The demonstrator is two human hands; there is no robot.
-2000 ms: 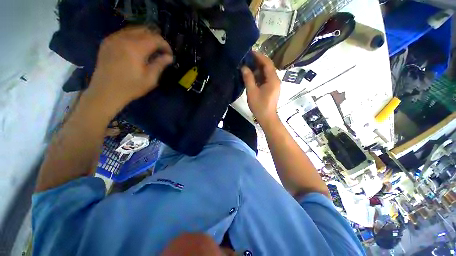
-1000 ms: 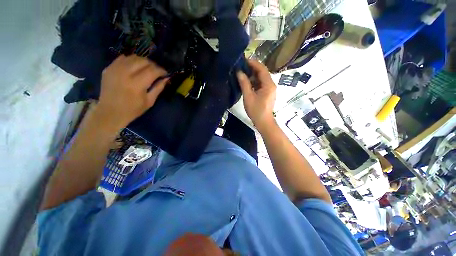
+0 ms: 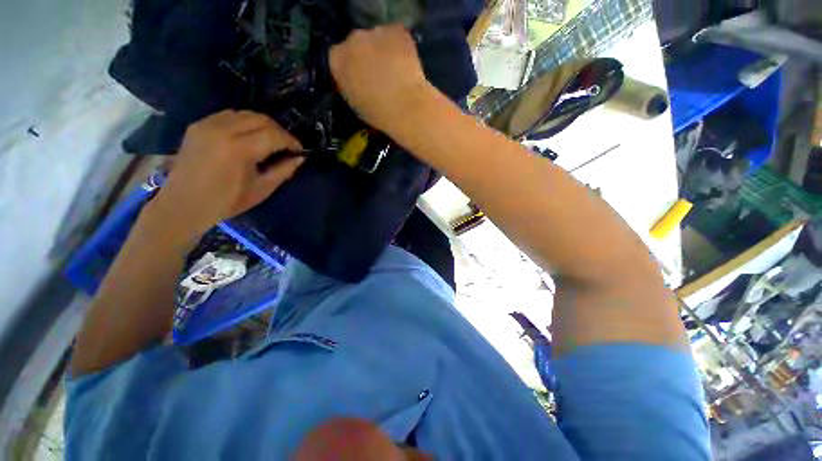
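A pile of dark metal parts (image 3: 284,54) lies on a navy cloth (image 3: 329,216) at the top centre. My left hand (image 3: 230,162) is at the cloth's left side, thumb and forefinger close together around a small dark thing that I cannot make out. My right hand (image 3: 379,67) is over the upper right of the pile, fingers curled down; its fingertips and anything in them are hidden. A small yellow item (image 3: 353,148) with a silver wire-like loop beside it lies between my hands.
A brown thread cone (image 3: 638,97) and a tan and black pouch-like item (image 3: 563,97) are on the white table (image 3: 644,162). A yellow cylinder (image 3: 671,219) is at the table's right edge. A blue basket (image 3: 230,311) is below the cloth. My right forearm covers part of the table.
My right hand has moved left from the cloth's right edge to over the parts pile. My left hand stays at the cloth's left side with its fingers pinched.
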